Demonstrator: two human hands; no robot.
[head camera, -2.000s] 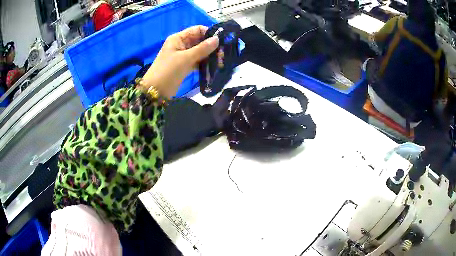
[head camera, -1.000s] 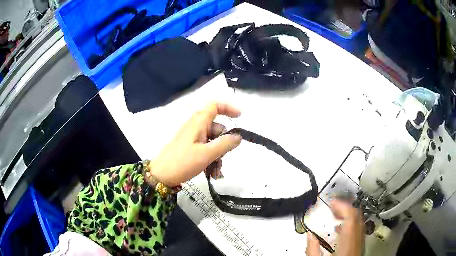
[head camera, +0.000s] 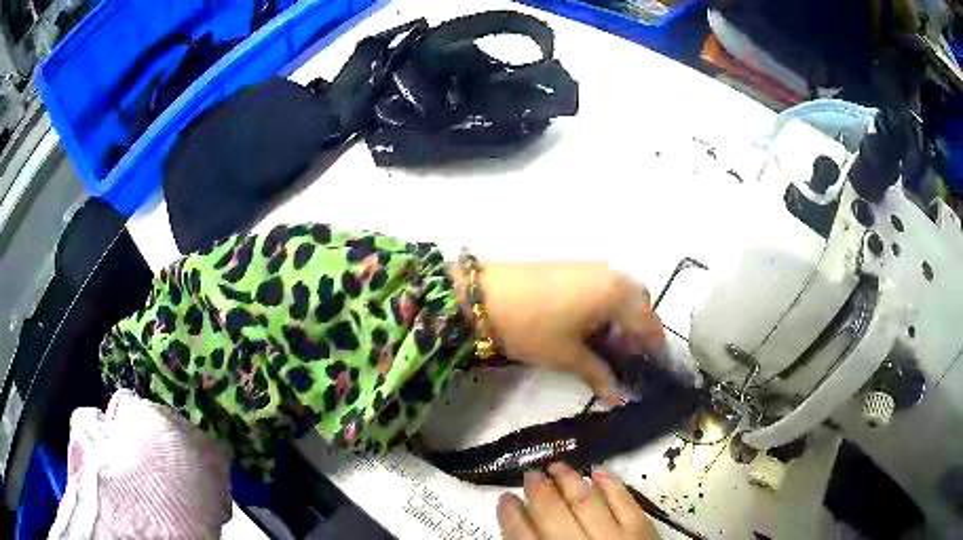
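Note:
A black zipper strip (head camera: 517, 451) with a pale toothed line lies on the white table, its right part reaching toward the needle area of the sewing machine (head camera: 813, 306). My left hand (head camera: 576, 316), in a green leopard sleeve, is over the strip's right end beside the presser foot, fingers bent around dark fabric that is blurred. My right hand (head camera: 576, 506) is at the bottom edge, partly cut off, its fingertips against the near edge of the strip just right of the toothed line. Whether it grips the strip cannot be told.
A black bundle of strips (head camera: 465, 95) lies at the back of the table (head camera: 623, 179), beside a black rounded panel (head camera: 243, 153). A blue bin (head camera: 127, 195) with black pieces is at upper left. A ruler scale is printed along the front edge. A bent wire stands left of the machine head.
My left hand has moved right, to the needle area, with the strip. The open loop is now drawn flatter toward the machine. My right hand has moved left to the strip's near edge.

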